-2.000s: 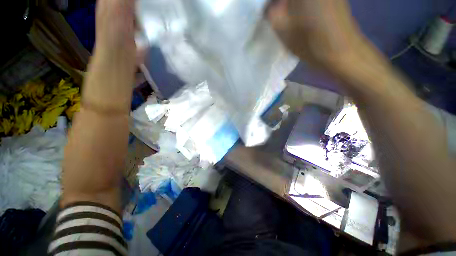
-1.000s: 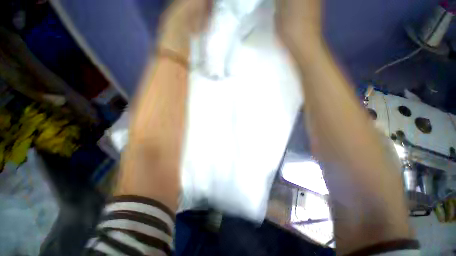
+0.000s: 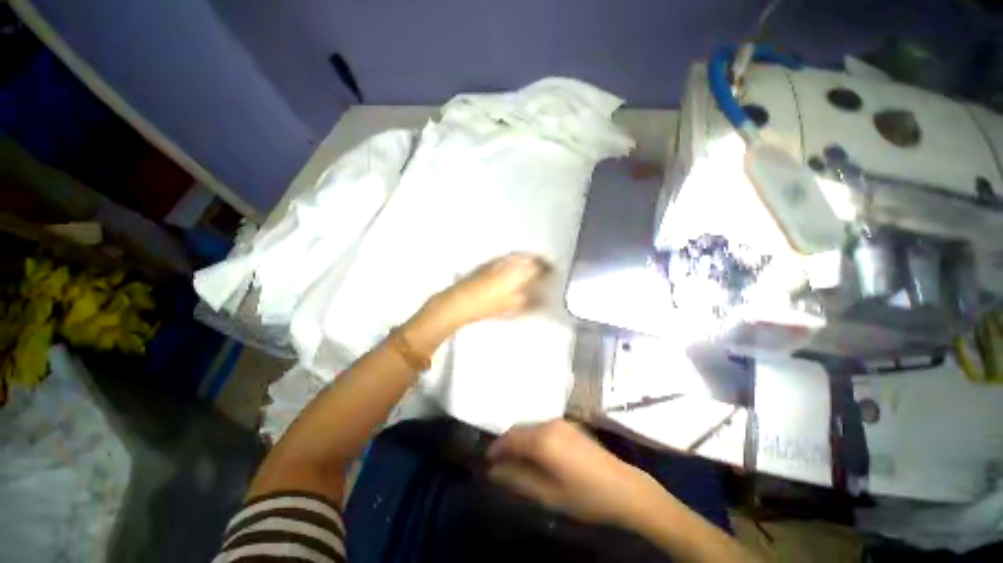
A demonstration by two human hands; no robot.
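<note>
White garment pieces [image 3: 462,209] lie heaped and spread on the pale machine table, left of the machine, with their front part hanging at the table's front edge. My left hand [image 3: 511,284] rests on top of the white cloth with curled, blurred fingers; whether it pinches the cloth I cannot tell. My right hand [image 3: 550,462] is at the front end of the cloth above my lap, its fingers blurred; its hold is unclear. The overlock machine [image 3: 814,121] stands at the right, its needle area [image 3: 720,264] under glaring light.
A blue air hose [image 3: 720,88] curves at the machine head's left end. A smooth cloth plate [image 3: 616,275] lies between cloth and needle. Yellow cloth pieces [image 3: 99,313] and more white cloth [image 3: 55,473] are at the far left. A purple-blue wall [image 3: 495,44] stands behind.
The white cloth has come down from in front of me onto the table. Both hands have moved down with it. The view has shifted, and more of the machine shows.
</note>
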